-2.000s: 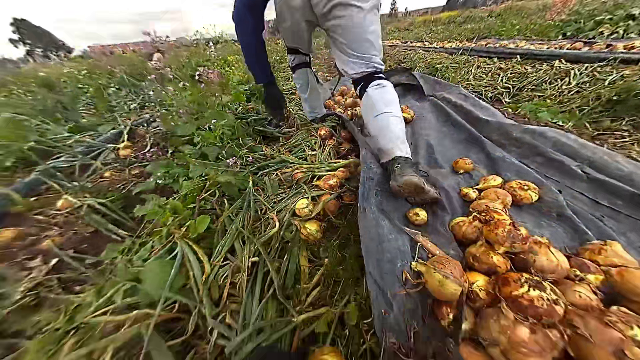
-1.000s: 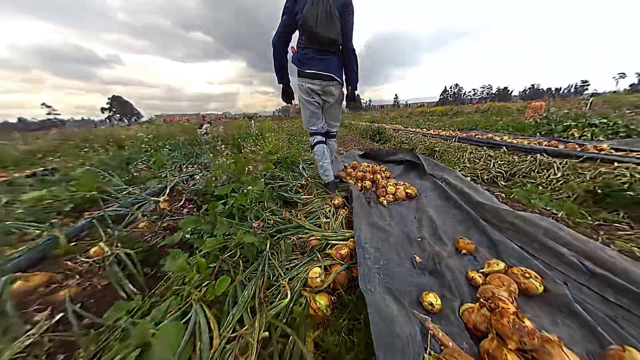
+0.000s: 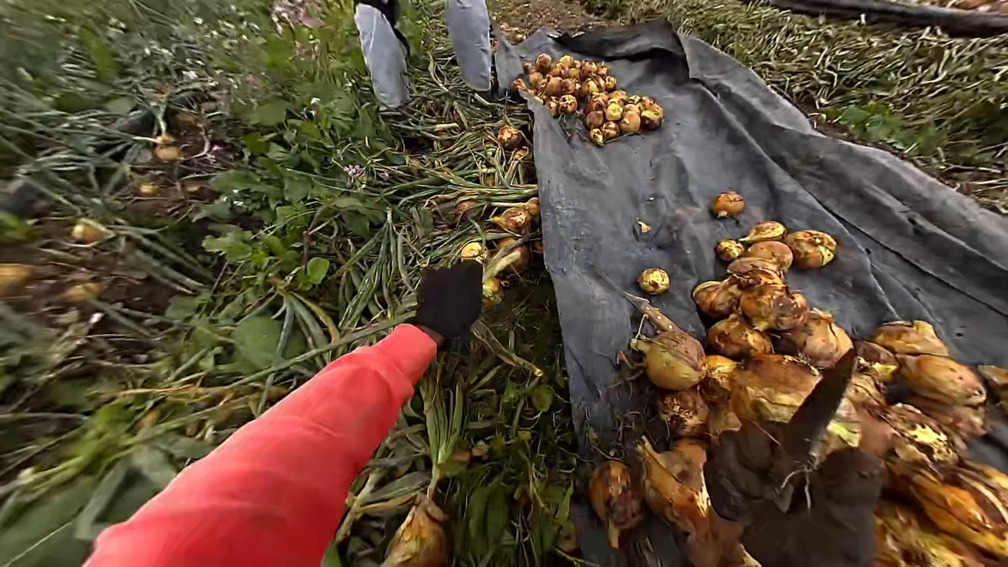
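My left hand point(image 3: 449, 303), in a black glove below a red sleeve, is closed around onion leaves beside a pale onion point(image 3: 491, 292), left of the dark ground sheet. My right hand point(image 3: 795, 496), in a dark glove at the lower right, holds a cutting tool with a dark blade point(image 3: 819, 413) pointing up, over the near heap of onions point(image 3: 776, 386). Its handle is hidden by the glove. More onions with their green tops point(image 3: 513, 220) lie along the sheet's left edge. A single onion point(image 3: 654, 281) rests apart on the sheet.
The dark sheet point(image 3: 622, 205) runs away from me, with a farther heap of onions point(image 3: 583, 90) on it. A person's legs point(image 3: 383, 55) stand beside that heap. Weeds point(image 3: 260, 189) grow at the left, and dried onion tops point(image 3: 882, 71) cover the ground at the right.
My left arm has come into view and its hand has closed on onion leaves. My right hand and the blade now show over the near heap. The view has tilted down since one second ago.
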